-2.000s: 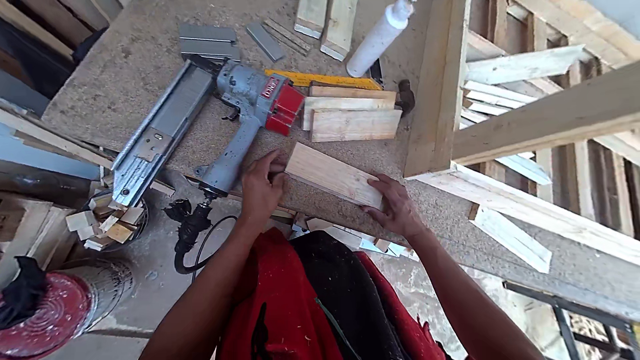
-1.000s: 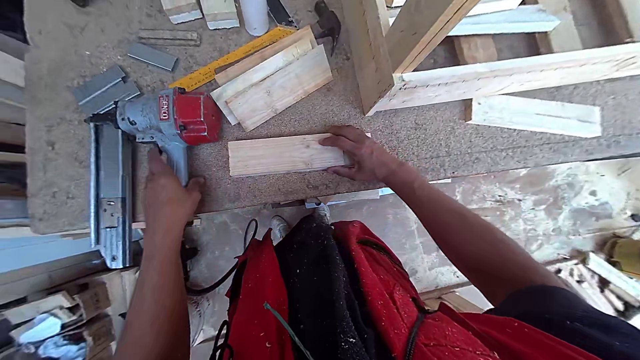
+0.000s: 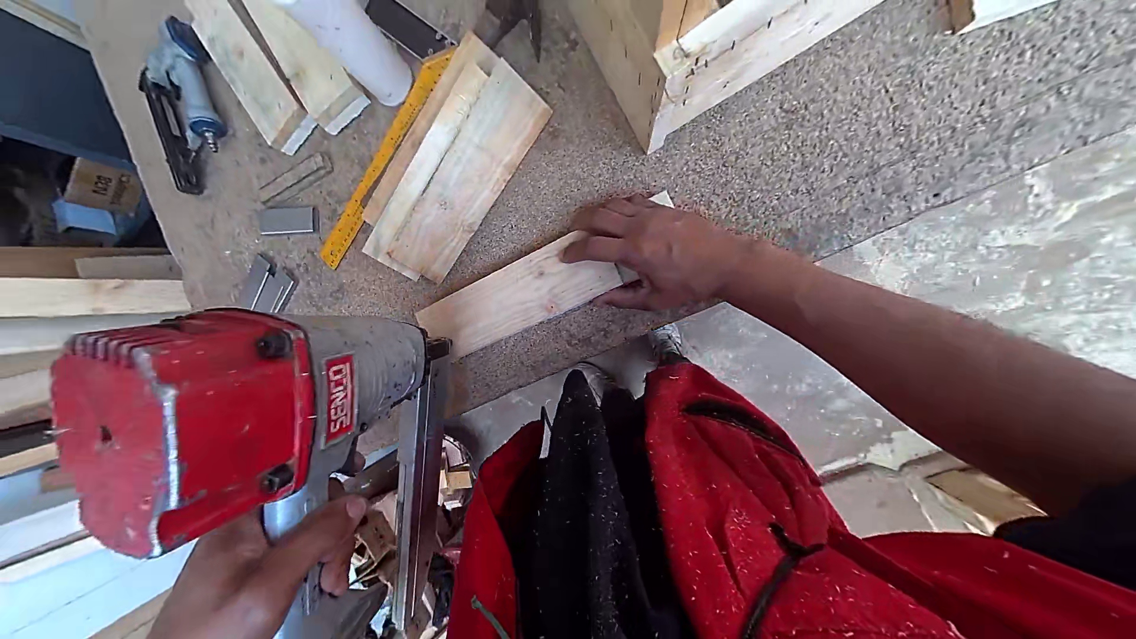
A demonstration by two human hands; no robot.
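My left hand [image 3: 275, 559] is wrapped around the handle of a red and grey Senco pneumatic stapler [image 3: 240, 417], lifted close to the camera. The tool's nose is beside the near left end of a short wooden board [image 3: 524, 297]; whether they touch I cannot tell. Over the board's right end lies my right hand [image 3: 661, 253], gripping it with fingers on the far side and thumb on the near side. The board rests along the workbench's front edge. Behind it, several short boards [image 3: 470, 177] lie beside a yellow ruler [image 3: 386, 160].
A wooden frame [image 3: 692, 71] with staples in it stands at the back right of the workbench [image 3: 799, 169]. Farther left are a white bottle [image 3: 355, 44], two wood pieces [image 3: 266, 71], staple strips [image 3: 288, 220] and a smaller nail gun [image 3: 182, 98]. A hammer head is partly visible at the top.
My left hand has raised the stapler from the bench, where it lay on its side, and brought it to the board's left end. My right hand still holds the board, now angled.
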